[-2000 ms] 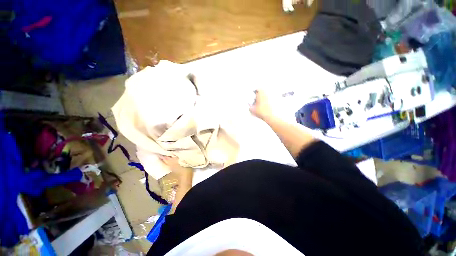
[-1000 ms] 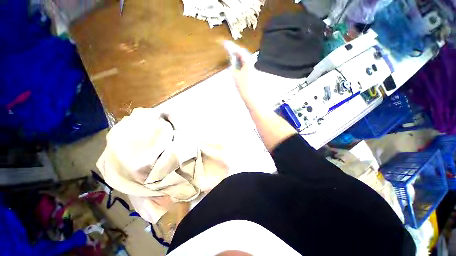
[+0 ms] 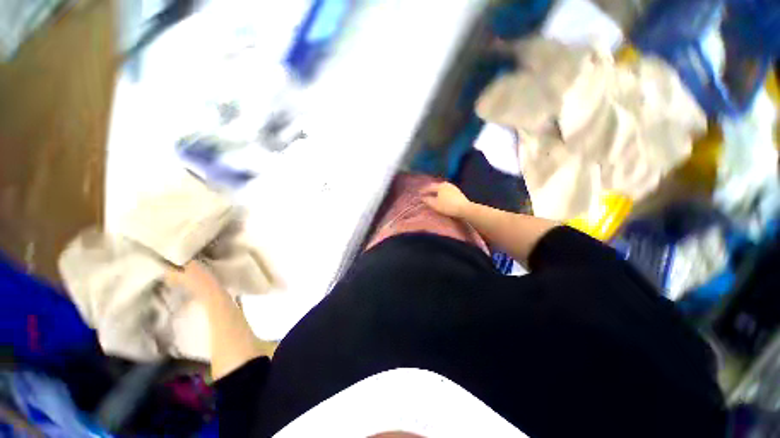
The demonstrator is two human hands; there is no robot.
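Note:
The beige garment (image 3: 120,287) lies heaped on the left end of the white machine table (image 3: 304,214). My left hand (image 3: 195,287) is blurred and rests on the garment's near side; its fingers cannot be told apart, nor can I tell if it grips the cloth. My right hand (image 3: 446,200) lies on the dusty-pink cloth (image 3: 416,210) over my lap, at the table's edge, with no separate object visible in it. The sewing machine's parts show blurred on the table, beside a dark blue shape (image 3: 214,161).
More beige garments (image 3: 590,120) are heaped at the right over a yellow crate (image 3: 605,217). Blue crates (image 3: 684,34) stand at the upper right. A brown wooden section (image 3: 56,128) is at the far left, with blue cloth (image 3: 38,308) below it.
The view has turned right, towards the beige heap over the yellow crate. My right hand has come back from the wooden section to my lap. My left hand has come into view on the garment.

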